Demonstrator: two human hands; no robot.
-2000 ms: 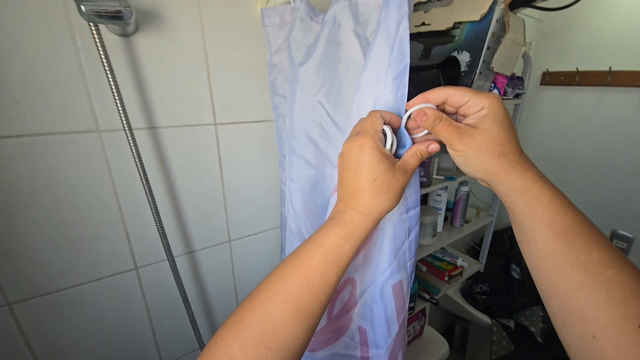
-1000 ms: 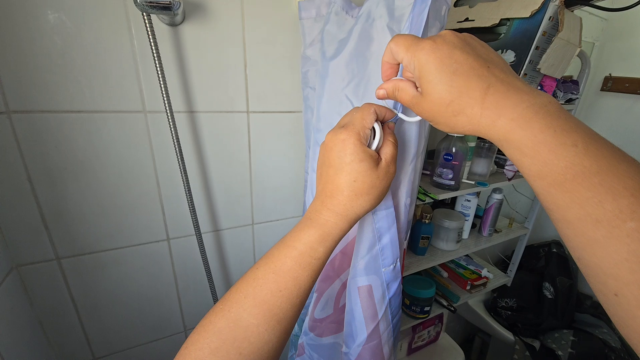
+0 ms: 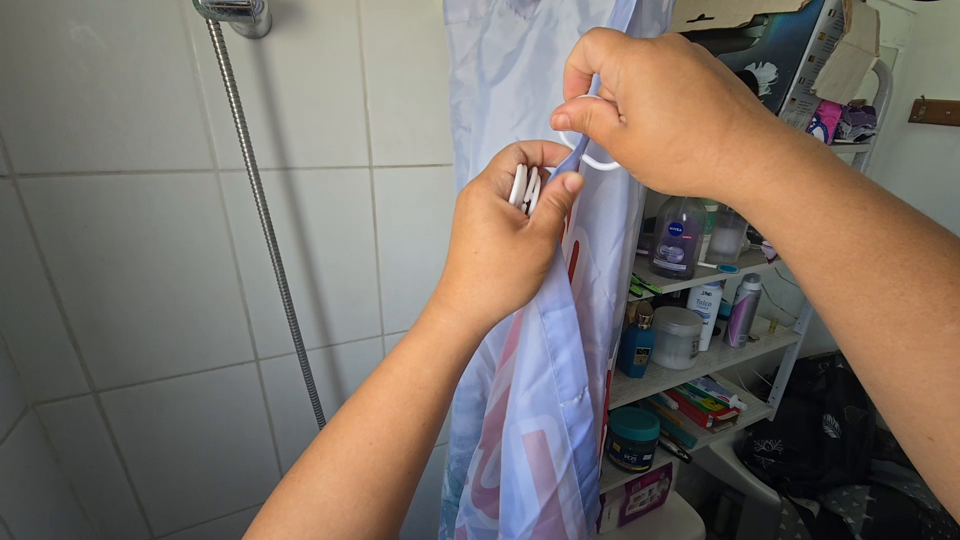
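A light blue shower curtain point(image 3: 495, 82) with reddish print hangs in the middle of the view. My left hand point(image 3: 506, 225) holds several white plastic curtain rings point(image 3: 525, 186) against its palm and pinches the curtain's edge between thumb and fingers. Just above and to the right, my right hand point(image 3: 652, 112) grips another white curtain ring point(image 3: 600, 163), whose open end passes at the curtain's edge. Part of this ring is hidden behind my right fingers, so I cannot tell whether it goes through the fabric.
A metal shower hose point(image 3: 262, 202) hangs from a chrome holder point(image 3: 244, 15) along the tiled wall at left. Behind the curtain at right, a shelf unit point(image 3: 705, 364) bears bottles, jars and boxes. Dark bags or cloth point(image 3: 817, 420) lie low at the right.
My right hand has risen above my left hand, with a white ring still in its fingers; two seconds ago both hands were nearly level. The view has shifted.
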